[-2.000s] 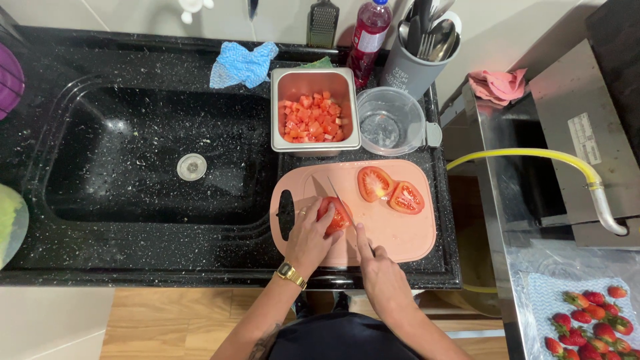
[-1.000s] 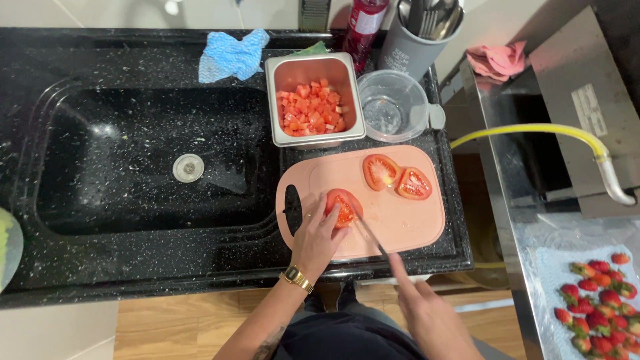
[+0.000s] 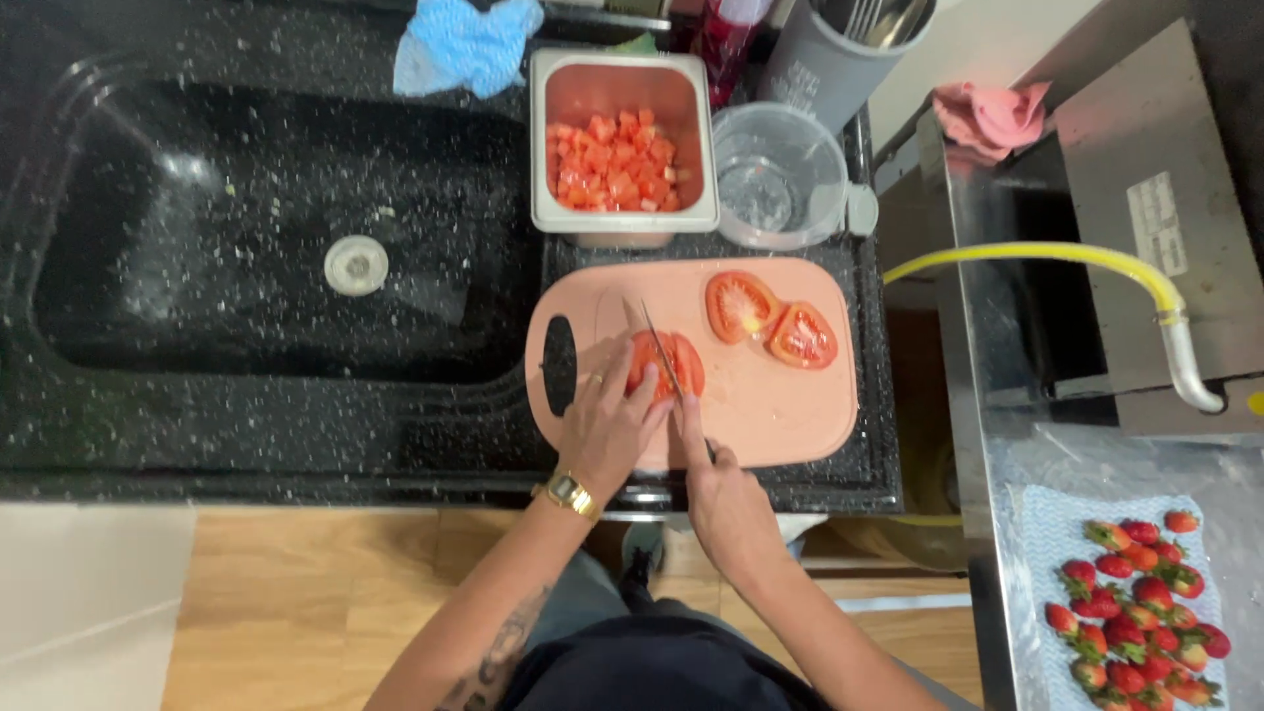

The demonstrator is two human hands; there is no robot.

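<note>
My left hand (image 3: 604, 425) presses a piece of tomato (image 3: 688, 363) onto the pink cutting board (image 3: 780, 420), fingertips on its left part. My right hand (image 3: 726, 494) grips a kitchen knife (image 3: 664, 354) by its dark handle, the index finger along the blade. The blade lies across the tomato, which is parted at the right of the blade. Two tomato slices (image 3: 741, 306) lie side by side at the board's upper right. Behind the board, a square metal container (image 3: 720, 197) holds diced tomato (image 3: 617, 163).
A black speckled sink (image 3: 296, 336) is at left, with a blue cloth (image 3: 469, 44) behind it. A clear plastic tub (image 3: 780, 178), a grey utensil holder (image 3: 829, 69) and a red bottle (image 3: 726, 44) stand behind the board. Right are a yellow hose (image 3: 1047, 251) and strawberries (image 3: 1126, 632) on cloth.
My right hand has moved in toward the left hand since one second ago, and the blade now lies over the tomato. A separate cut part shows beside the blade.
</note>
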